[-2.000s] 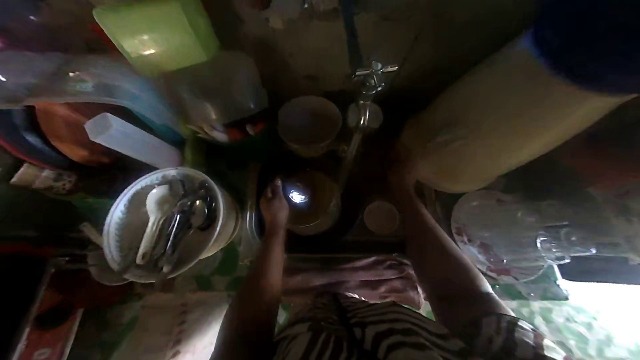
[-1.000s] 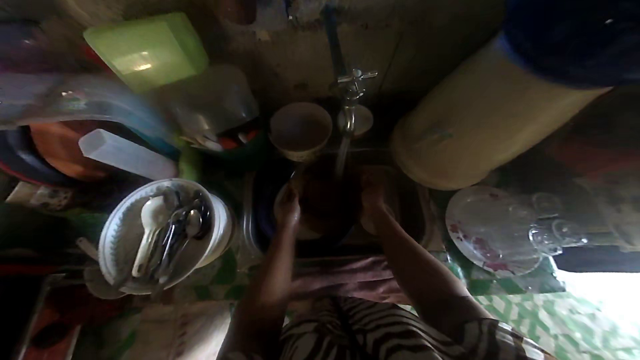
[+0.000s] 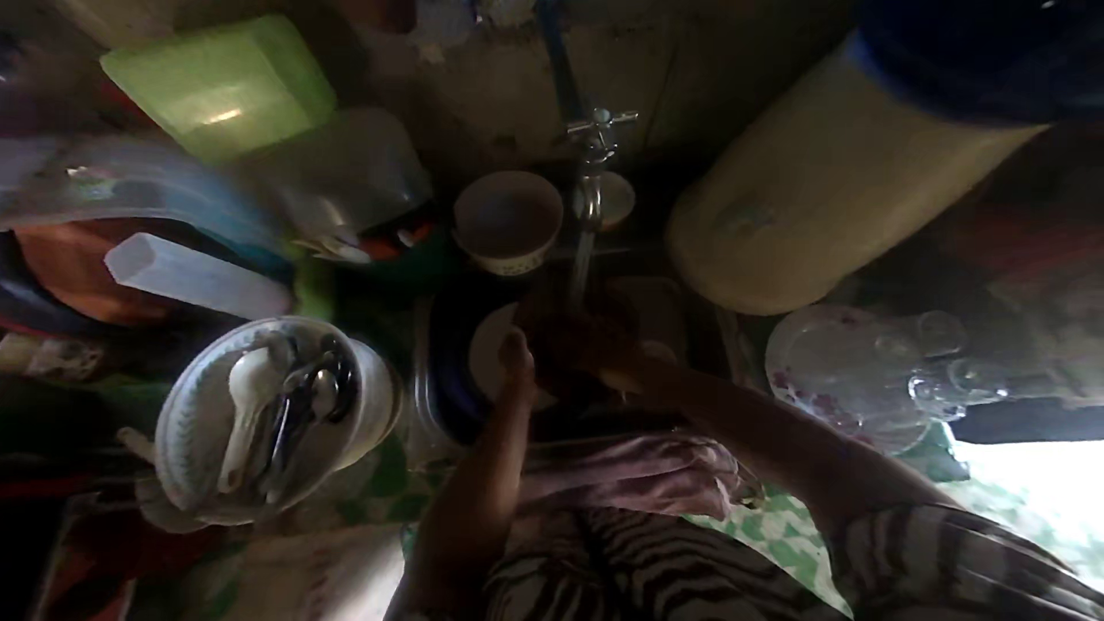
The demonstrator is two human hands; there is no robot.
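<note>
Water runs from a metal faucet [image 3: 593,185] into the dim sink [image 3: 423,379]. Under the stream, a dark round dish [image 3: 573,332] lies between my two hands. My left hand [image 3: 517,358] is at its left side with the thumb up, beside a pale plate [image 3: 490,354] in a dark blue basin [image 3: 448,371]. My right hand [image 3: 617,358] reaches over the dish from the right; its fingers are lost in shadow. The hold of either hand is too dark to make out.
Left of the sink stands a white bowl [image 3: 177,423] with spoons and other cutlery. A pale bowl [image 3: 509,216] and a small cup [image 3: 614,200] sit behind. On the right are a large beige container [image 3: 776,198], a floral plate [image 3: 802,345] and clear glasses [image 3: 940,388]. A pink cloth [image 3: 638,474] hangs in front.
My right hand has moved left, from the sink's right side to the dish under the running water. My left hand stays on the left side of the sink.
</note>
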